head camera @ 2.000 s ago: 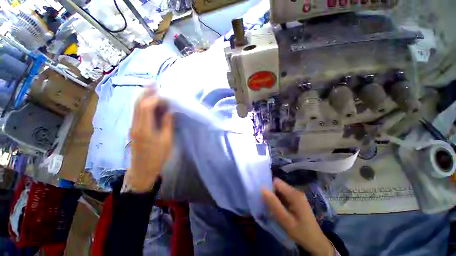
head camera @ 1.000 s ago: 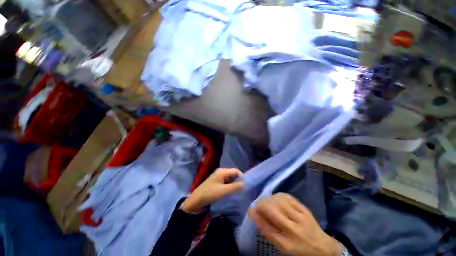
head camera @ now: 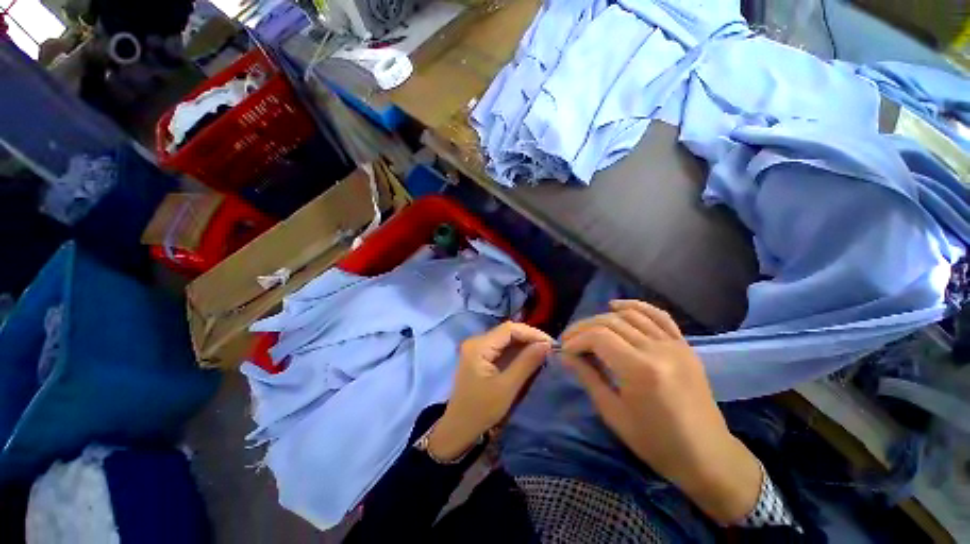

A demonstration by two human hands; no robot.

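Note:
A light blue garment [head camera: 840,244] lies on the table at the right. A long narrow fold of it runs from the machine's lit needle area at the right edge to my hands, in front of the table. My left hand [head camera: 484,388] pinches the cloth end between thumb and index finger. My right hand [head camera: 654,393] pinches the same end, its fingertips close beside the left ones. The pinched bit is tiny and mostly hidden by the fingers.
More light blue garments [head camera: 585,90] are heaped on the table. A red plastic crate [head camera: 540,278] by my legs holds light blue pieces [head camera: 367,361]. A cardboard box [head camera: 239,295], another red crate [head camera: 250,125] and a blue bin [head camera: 117,361] stand at the left.
The view has swung left and down, so the machine head has left the picture. My left hand has come off the cloth on the table to meet my right hand at the cloth end.

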